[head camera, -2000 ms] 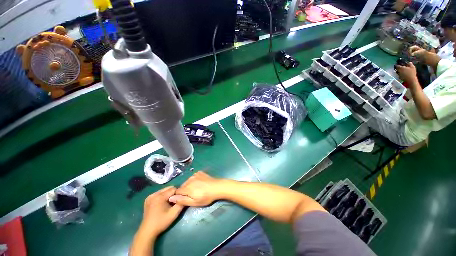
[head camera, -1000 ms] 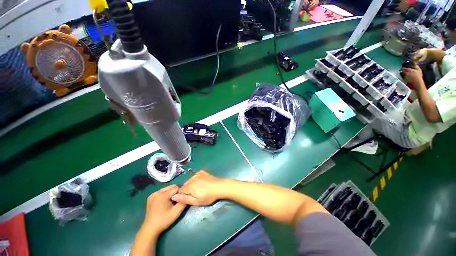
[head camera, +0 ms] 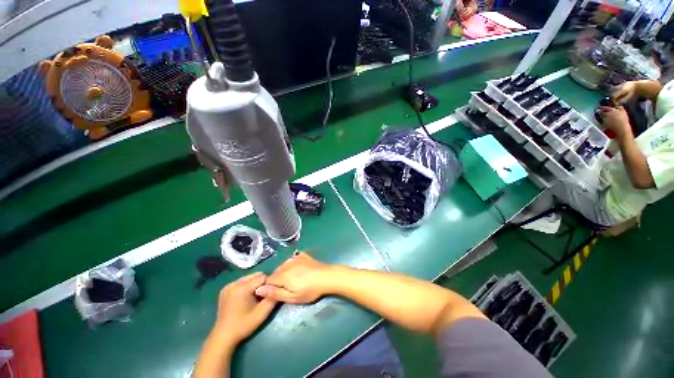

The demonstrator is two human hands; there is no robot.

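My left hand (head camera: pixel 242 304) and my right hand (head camera: pixel 298 280) rest together over the bench front, fingers closed. The right lies partly over the left fingers. No object shows in them, though the palms are hidden. The grey electric screwdriver (head camera: pixel 240 144) hangs just above and behind them, tip down. A black unit housing (head camera: pixel 307 201) lies behind the tool, partly covered by it. The small screw bag (head camera: pixel 242 246) stands open behind my hands, with dark screws (head camera: pixel 211 268) loose to its left.
A small parts bag (head camera: pixel 106 292) and red mat (head camera: pixel 22 343) are at left. A large parts bag (head camera: pixel 405 181), green box (head camera: pixel 491 166) and trays (head camera: pixel 543 118) are at right. More trays (head camera: pixel 525 317) are low right. A seated person (head camera: pixel 628 155) works at far right. An orange fan (head camera: pixel 96 90) is behind.
The hanging screwdriver has shifted right in the picture and now covers more of the unit housing. My hands stay together in the same pose. The seated person's hands have moved slightly.
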